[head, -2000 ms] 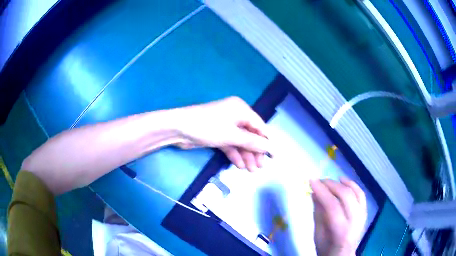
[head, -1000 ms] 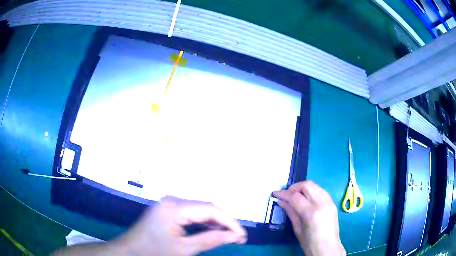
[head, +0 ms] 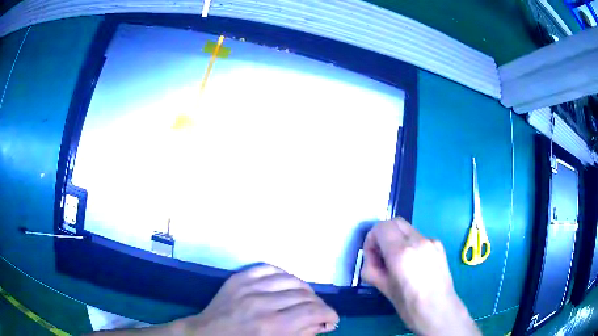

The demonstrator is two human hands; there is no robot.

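Note:
The large display panel (head: 249, 170) glares white inside a wide black border (head: 131, 266). My right hand (head: 410, 262) is at the panel's near right corner, fingers curled over the black-outlined corner cutout; whether they grip something is hidden. A thin white strip (head: 357, 268) shows beside the fingers. My left hand (head: 272, 305) lies over the near border, left of the right hand, fingers bent; what is under it is hidden. A small dark tab (head: 162, 243) sits near the near edge. Amber tape (head: 217, 50) is near the far edge.
Scissors with yellow handles (head: 476, 244) lie right of the panel, blades pointing away. A ribbed pale rail (head: 367, 33) runs along the far side. A lead cable (head: 52, 234) sticks out at the near left corner. Another panel (head: 557, 230) lies far right.
The view has moved over the near right part of the panel. The right hand has curled farther over the corner cutout. The left hand has shifted right along the near edge.

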